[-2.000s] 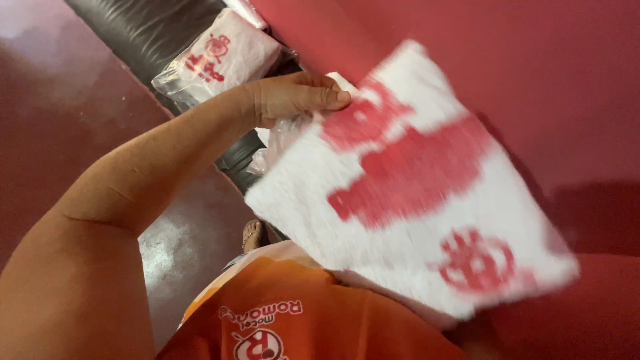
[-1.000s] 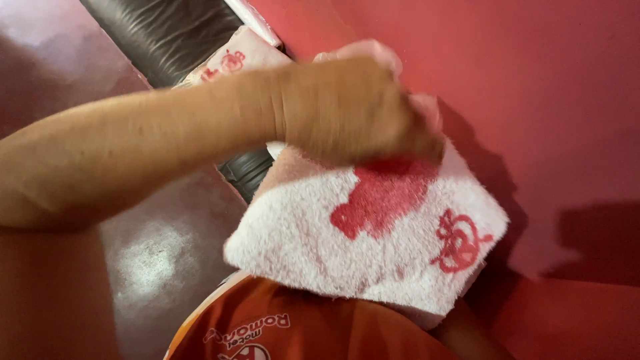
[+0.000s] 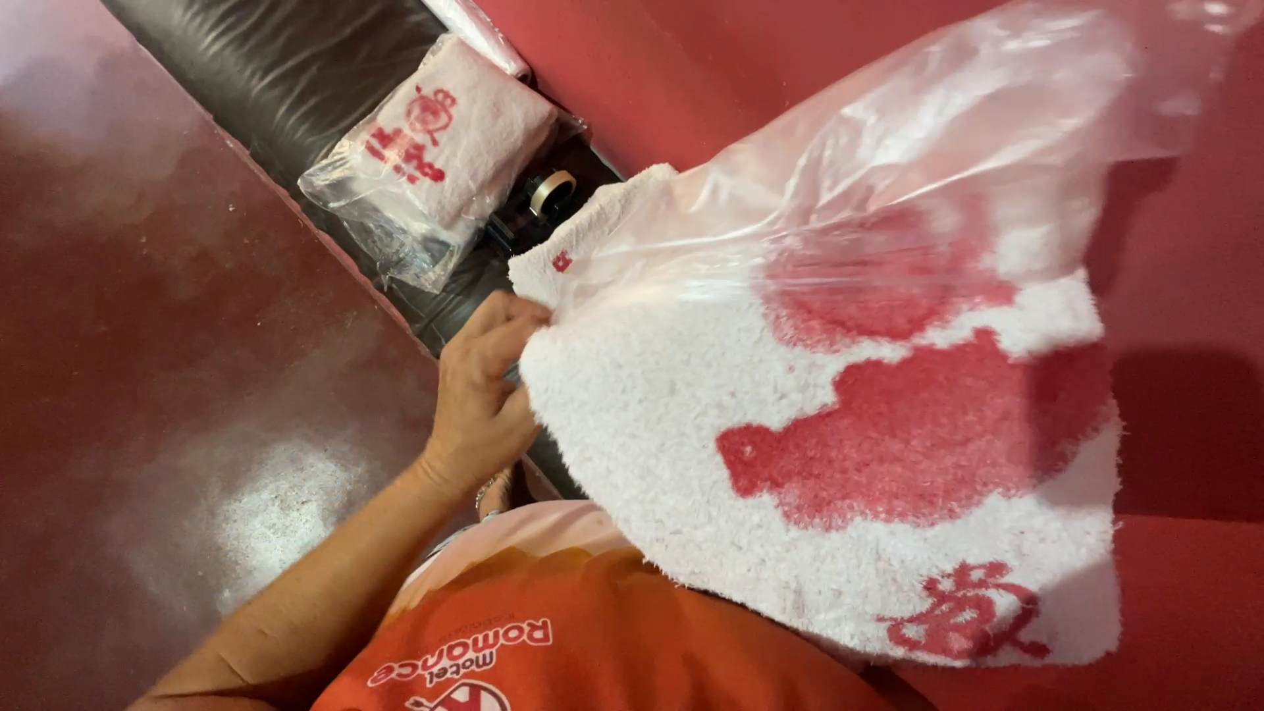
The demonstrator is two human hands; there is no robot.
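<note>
My left hand [image 3: 486, 385] pinches the left edge of a folded white terry towel [image 3: 652, 415] with red printing, together with the gathered edge of a clear plastic bag [image 3: 889, 128]. The bag spreads from there over the towel's upper part, up to the top right. The towel is in front of my body, its lower edge against my orange shirt. My right hand is not visible; whether it is behind the towel cannot be told.
A second folded towel in clear plastic [image 3: 454, 138] lies on a black padded surface [image 3: 267, 79]. Beside it is a tape roll [image 3: 552, 195] in a black dispenser. Another plastic-wrapped item [image 3: 479, 35] lies above. A red surface [image 3: 632, 69] extends right; glossy dark red floor [image 3: 128, 346] is at left.
My left hand has moved from over the towel to its left edge. The clear plastic, earlier bunched near that hand, is now spread across the towel's upper part.
</note>
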